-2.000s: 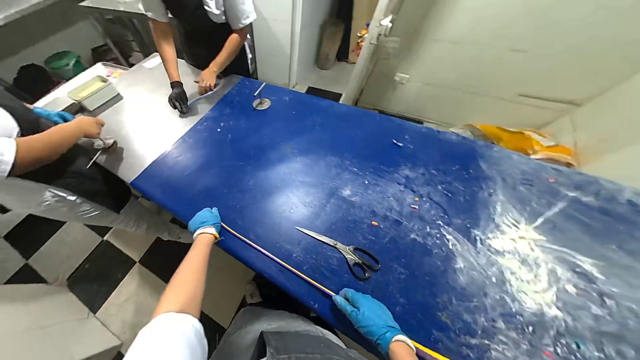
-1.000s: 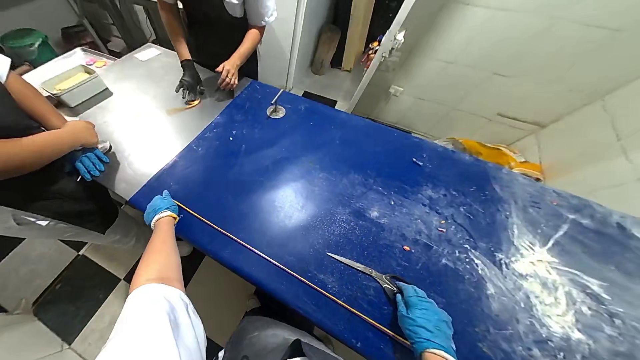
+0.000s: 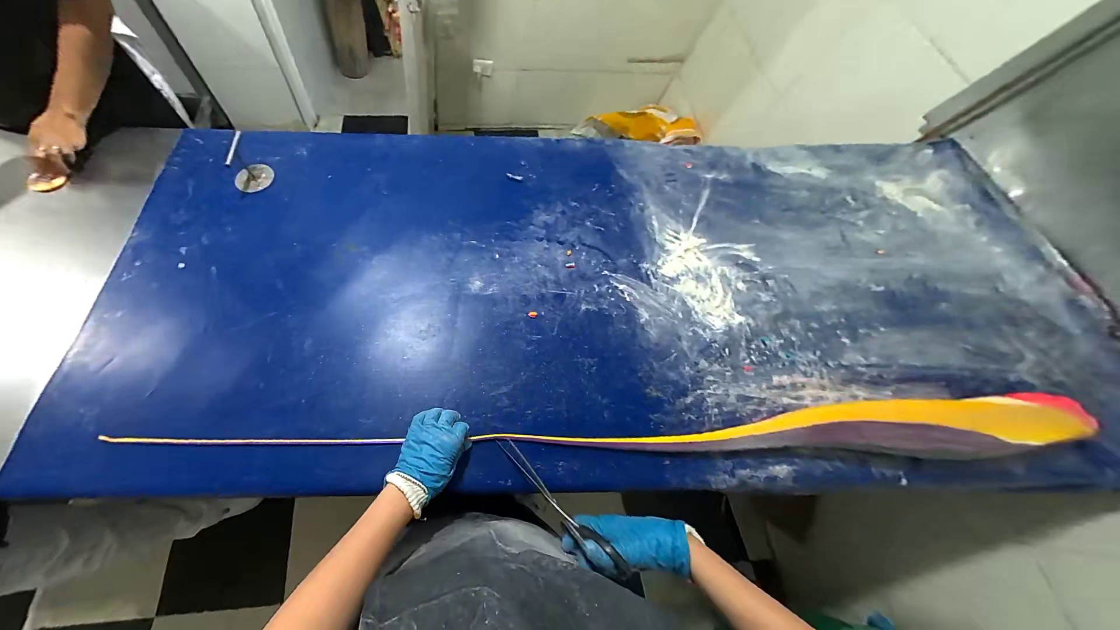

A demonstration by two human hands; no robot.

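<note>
A long rope of soft yellow and purple material (image 3: 840, 424), probably candy, lies along the near edge of the blue table (image 3: 350, 306). It is thick with a pink end at the right and thins to a cord at the left. My left hand (image 3: 431, 451), in a blue glove, is closed around the thin part near the middle. In my gloved right hand (image 3: 632, 541) are black-handled scissors (image 3: 547, 497), held past the near edge of the table. The tips of their blades reach the thin rope just right of my left hand.
A metal disc (image 3: 255, 178) and a short white rod (image 3: 233, 148) lie at the table's far left. White powder (image 3: 700, 276) and small coloured bits are scattered at centre right. Another person's hand (image 3: 57, 136) touches a small round piece on the steel table (image 3: 52, 262) at left.
The scissors lay on the table two seconds ago; my right hand reached them and now holds them near the rope. My left hand has moved from the rope's left end to its middle. The view has turned right.
</note>
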